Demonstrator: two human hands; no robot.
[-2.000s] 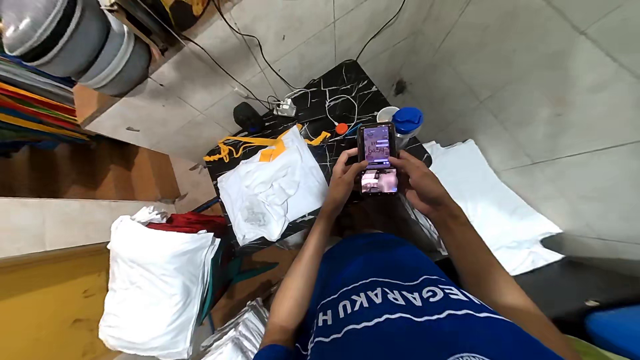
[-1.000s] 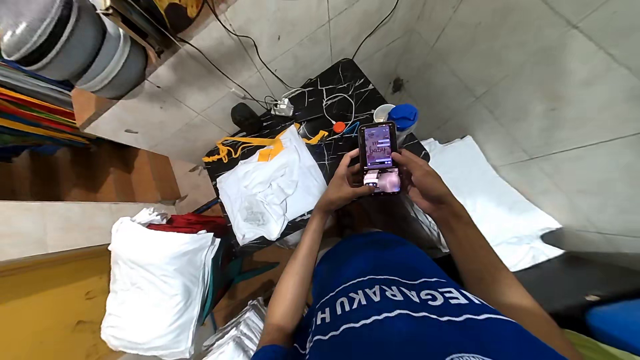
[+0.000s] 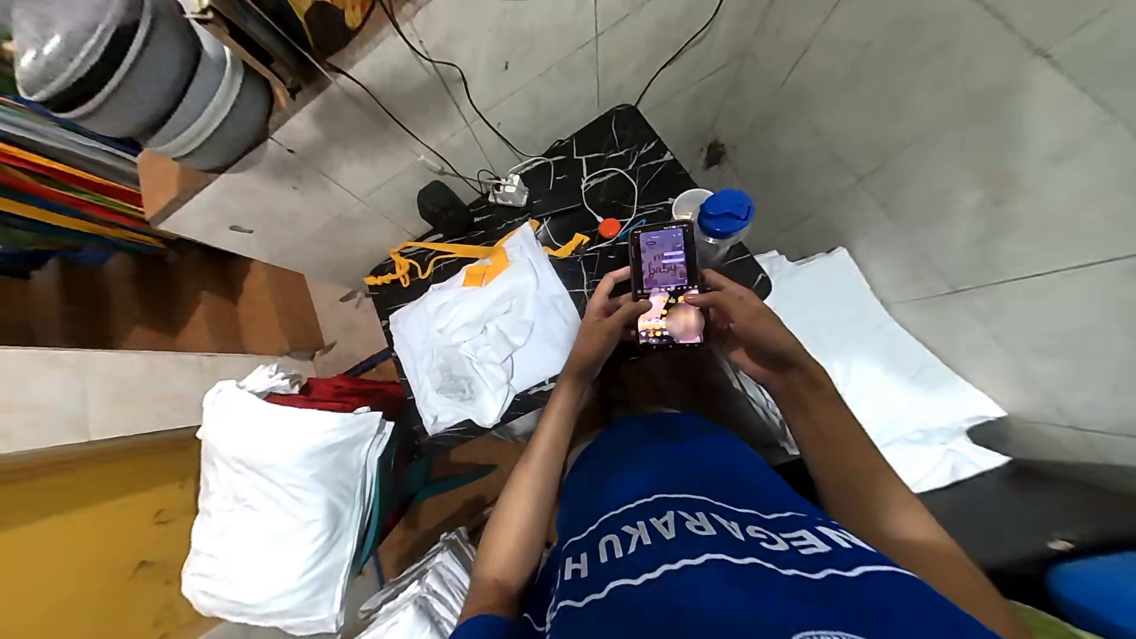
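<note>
Both my hands hold a lit smartphone [image 3: 666, 259] upright over the near right part of a black marble-patterned table [image 3: 612, 138]. My left hand [image 3: 611, 327] grips its left edge, thumb at the lower screen. On the right edge is my right hand [image 3: 750, 327], its thumb also over the lower screen. Left of the phone, white cloth [image 3: 479, 342] with yellow-orange strips [image 3: 486, 269] lies on the table. Just beyond the phone are a clear bottle with a blue lid [image 3: 726, 213], a white cup [image 3: 690, 204] and an orange-red round cap [image 3: 609, 228].
Cables and a white power adapter [image 3: 508, 191] lie at the table's far side, beside a dark object [image 3: 443, 209]. Folded white cloth is stacked at left [image 3: 275, 515], with more white cloth at right [image 3: 870, 364]. Grey round containers [image 3: 209, 106] stand upper left, near wooden steps [image 3: 177, 306].
Both hands keep hold of the phone. The lower part of its screen shows a different picture, and my right thumb has shifted over it.
</note>
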